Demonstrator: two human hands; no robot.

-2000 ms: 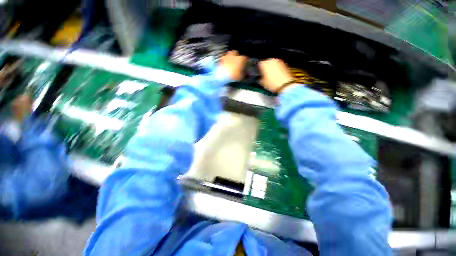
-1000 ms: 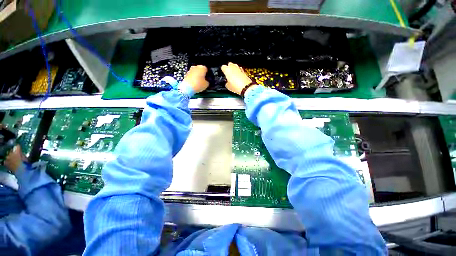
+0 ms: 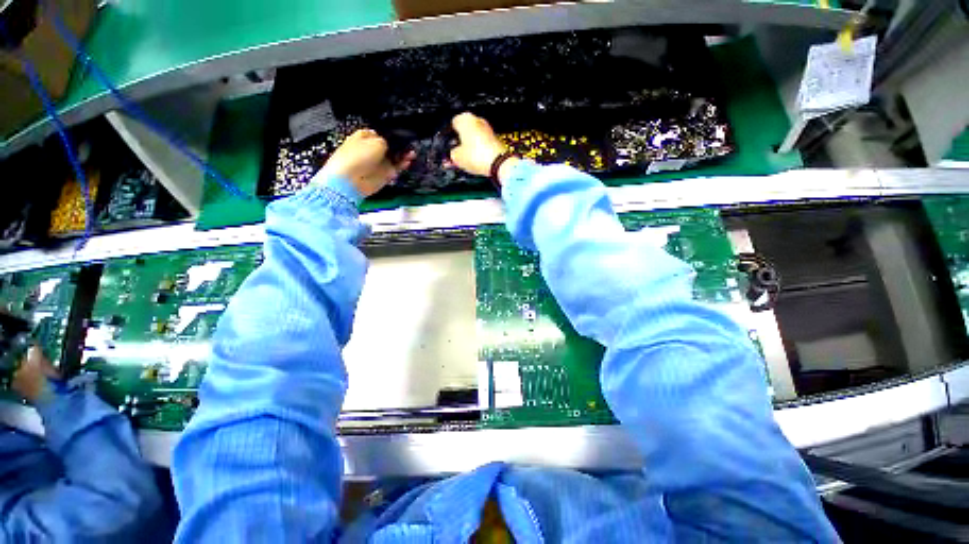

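My left hand [image 3: 363,159] is at the front of the black component bins [image 3: 510,77], between the silver-white components [image 3: 301,159] and the grey components [image 3: 425,159]. My right hand [image 3: 474,145] is over the right side of the grey components' bin, beside the yellow components [image 3: 547,149]. The fingertips of both hands are dark and blend into the bin, so whether they hold a piece cannot be told. A green circuit board [image 3: 521,319] lies between the conveyor rails, partly under my right sleeve.
Mixed metallic components [image 3: 669,138] fill the rightmost front bin. Another circuit board [image 3: 159,319] lies left of my left sleeve. A person's hand [image 3: 34,372] is at far left. A dark handwheel [image 3: 762,278] is right of the board. A white tag [image 3: 836,77] hangs upper right.
My left hand has moved left and is turned more, farther from my right hand. My right hand stays near the grey bin. The whole view has shifted slightly.
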